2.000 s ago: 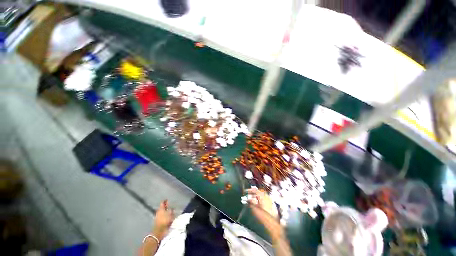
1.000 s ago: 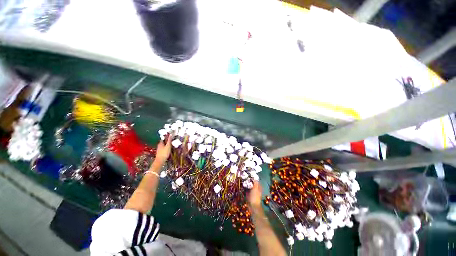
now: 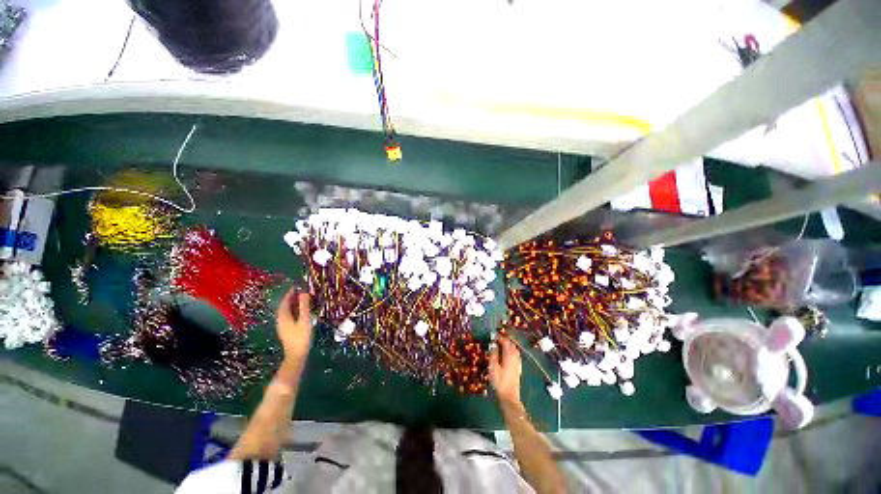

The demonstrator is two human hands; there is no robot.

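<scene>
A large pile of wired harnesses [image 3: 386,289] lies on the green bench, with white housings along its back and orange ends at its front right. My left hand [image 3: 294,326] is at the pile's left edge, fingers apart, with nothing seen in it. My right hand [image 3: 503,365] is beside the orange ends [image 3: 466,365] at the pile's front right corner, fingers slightly apart; no held piece shows. A small green piece [image 3: 382,283] lies among the wires. A second harness pile [image 3: 580,299] with orange-and-black ends lies to the right of my right hand.
Red [image 3: 214,275], yellow [image 3: 130,222] and black wires [image 3: 184,338] lie at left, beside loose white housings [image 3: 26,307]. A small fan [image 3: 732,365] and plastic bag [image 3: 773,275] are at right. Slanting pale bars [image 3: 676,145] cross above. One harness [image 3: 383,92] hangs over the shelf edge.
My left hand has moved from the pile's back left corner down along its left side. My right hand stays near the front right corner. The pile looks more spread out, and the view has turned.
</scene>
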